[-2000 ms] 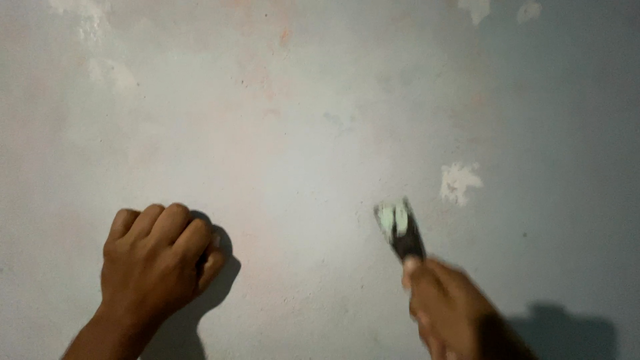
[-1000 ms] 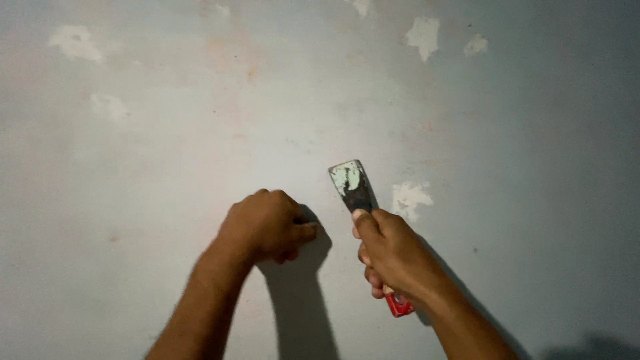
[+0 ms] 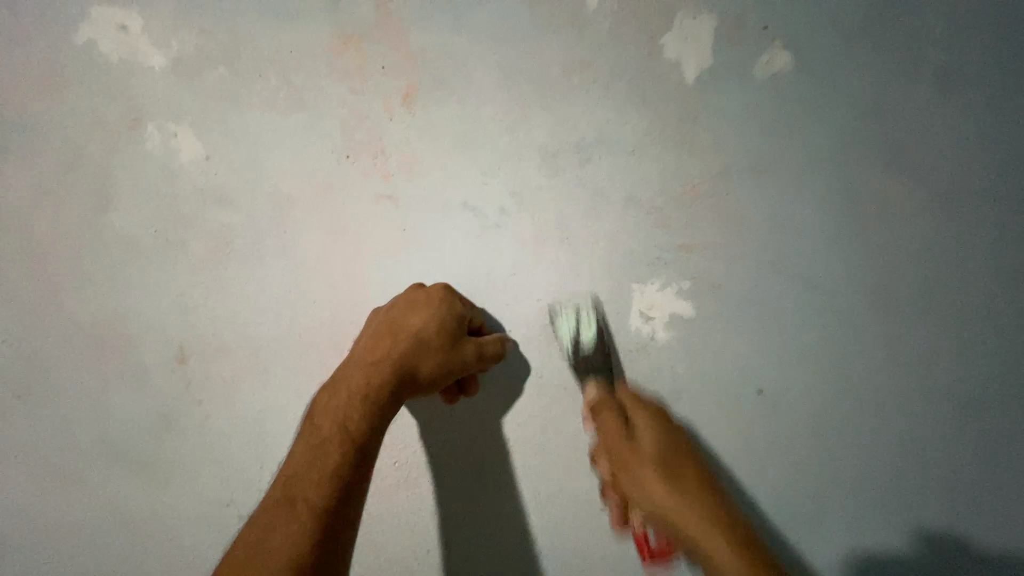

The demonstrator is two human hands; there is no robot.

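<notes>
A putty knife (image 3: 588,336) with a dark metal blade and a red handle is in my right hand (image 3: 640,456), at the lower right of centre. Pale green-white filler coats part of the blade, which points up, just left of a white filler patch (image 3: 660,310) on the wall; hand and blade are blurred. My left hand (image 3: 432,340), left of the blade, is curled with its knuckles up, near the painted wall (image 3: 264,320). Whether its hidden fingers hold anything cannot be told.
More white patches mark the wall at the upper left (image 3: 124,36), the left (image 3: 176,142) and the upper right (image 3: 690,44), with a smaller one (image 3: 774,60) beside that. Faint orange stains run down the upper middle. Shadows of my arms fall on the wall.
Over two seconds my left hand has come nearer to the putty knife, toward the right. My right hand keeps its hold on the knife. The view has shifted somewhat.
</notes>
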